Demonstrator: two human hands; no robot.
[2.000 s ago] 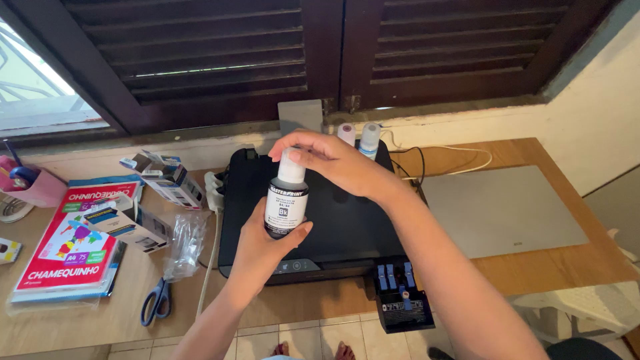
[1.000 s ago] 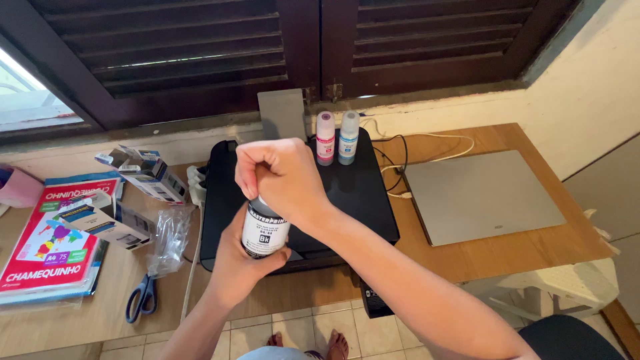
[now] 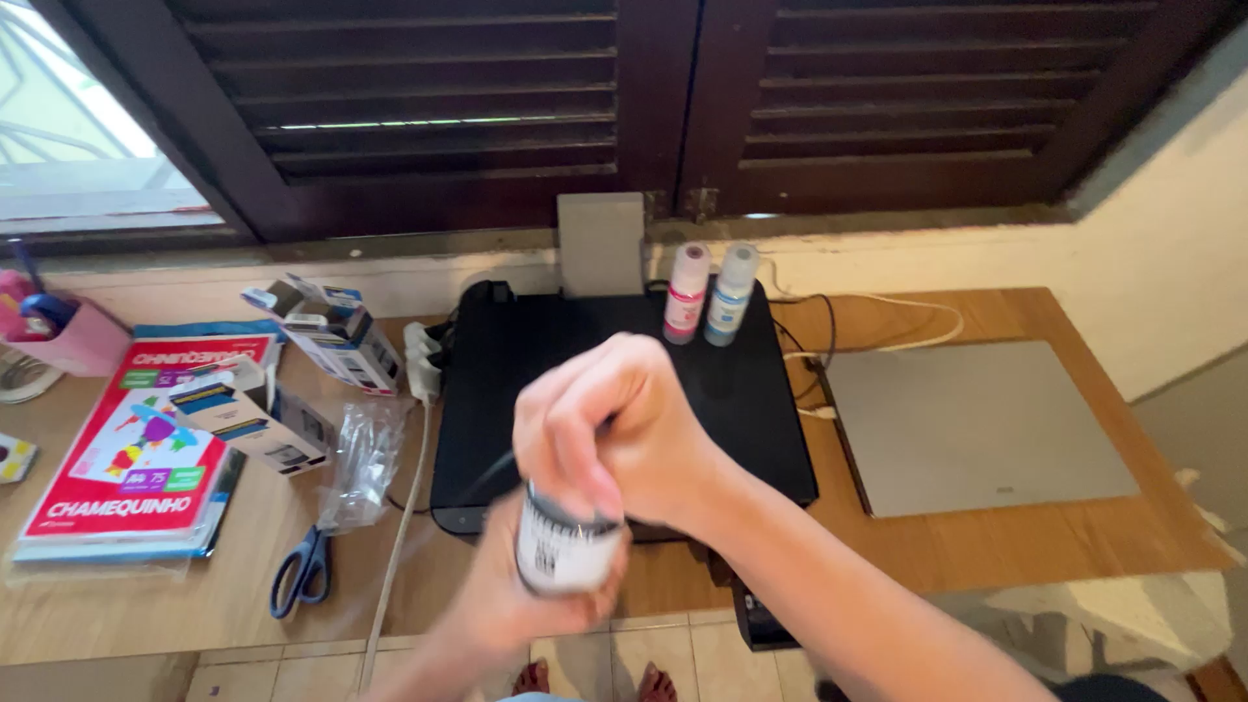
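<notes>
My left hand [image 3: 507, 575] grips a blurred ink bottle [image 3: 567, 551] with a white label, tilted in front of the black printer [image 3: 604, 390]. Over the bottle's top, my right hand [image 3: 609, 434] is bent down with its fingers curled at the neck; whether they grip the cap cannot be seen. On the printer's back right part stand a pink-labelled ink bottle [image 3: 686, 294] and a blue-labelled ink bottle [image 3: 731, 295], both upright with caps on.
A grey laptop [image 3: 985, 429] lies at the right. At the left are opened cardboard boxes [image 3: 336, 341], a clear plastic wrapper [image 3: 361, 463], blue scissors [image 3: 302, 570], a red paper pack [image 3: 146, 448] and a pink pen holder [image 3: 78, 336]. A white power strip [image 3: 422, 361] with its cable runs beside the printer.
My right hand has turned from lying over the white cap to a bent-wrist pose above the bottle. The bottle has tilted and moved lower against the printer.
</notes>
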